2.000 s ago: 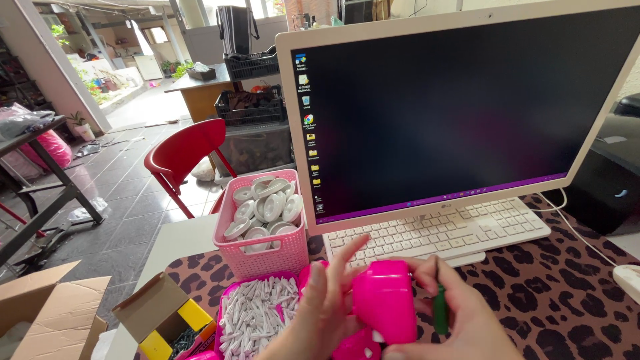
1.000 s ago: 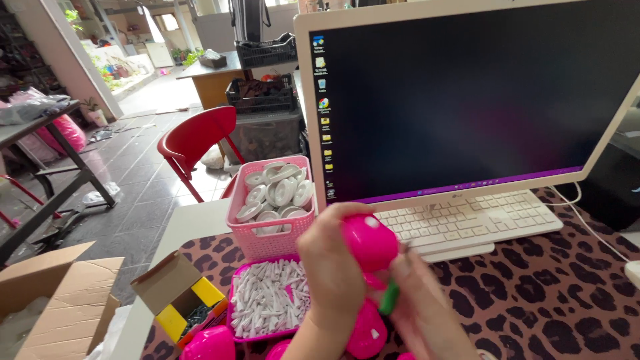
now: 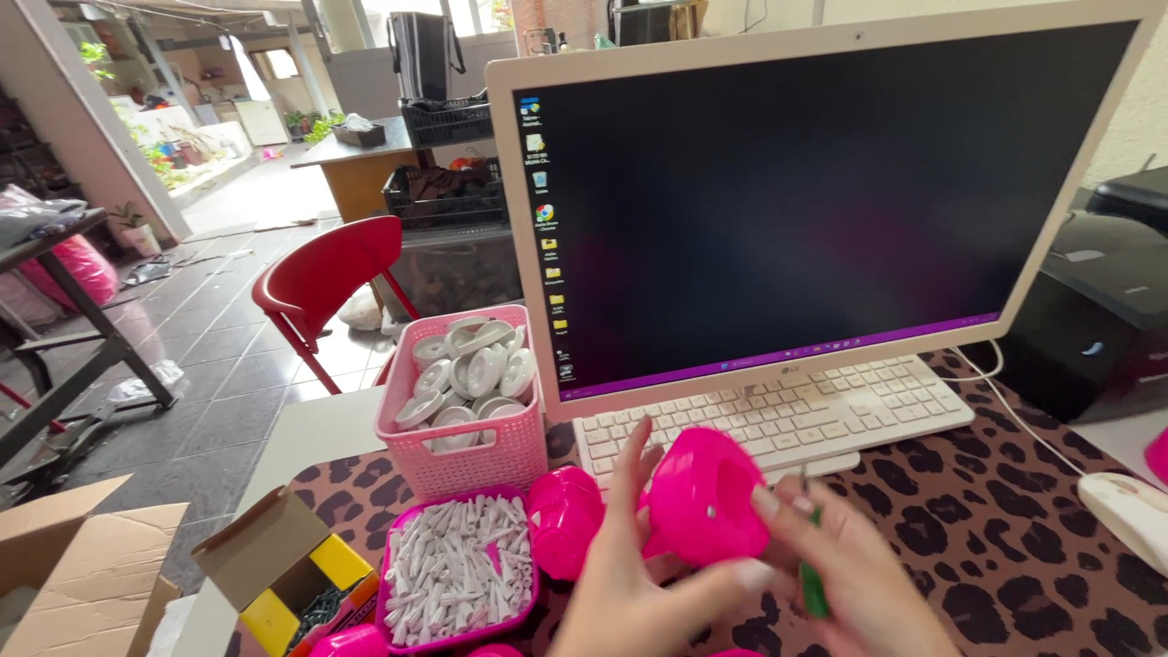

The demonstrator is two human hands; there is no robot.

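Note:
My left hand (image 3: 652, 579) supports a glossy pink plastic piece (image 3: 707, 497) from the left and below, thumb and fingers spread around it. My right hand (image 3: 839, 557) touches the piece's right side with its fingertips and also holds a small green-handled tool (image 3: 811, 584), its thin metal tip pointing up. A small pale dot shows on the pink piece's face. Another pink plastic piece (image 3: 566, 522) lies just left of my left hand. Beside it a pink tray (image 3: 525, 602) holds many small white cone-shaped plastic parts (image 3: 456, 570).
A pink basket (image 3: 470, 461) of white oval plastic parts stands behind the tray. An opened small box (image 3: 274, 557) holds dark screws. A monitor (image 3: 776, 210), white keyboard (image 3: 803, 411) and mouse (image 3: 1127, 520) stand on the leopard-print cover. A cardboard box (image 3: 109, 557) is at left.
The pink piece in my hands has been turned, and its hollowed side now shows. My left hand has gone from covering its left side to spreading around it from below.

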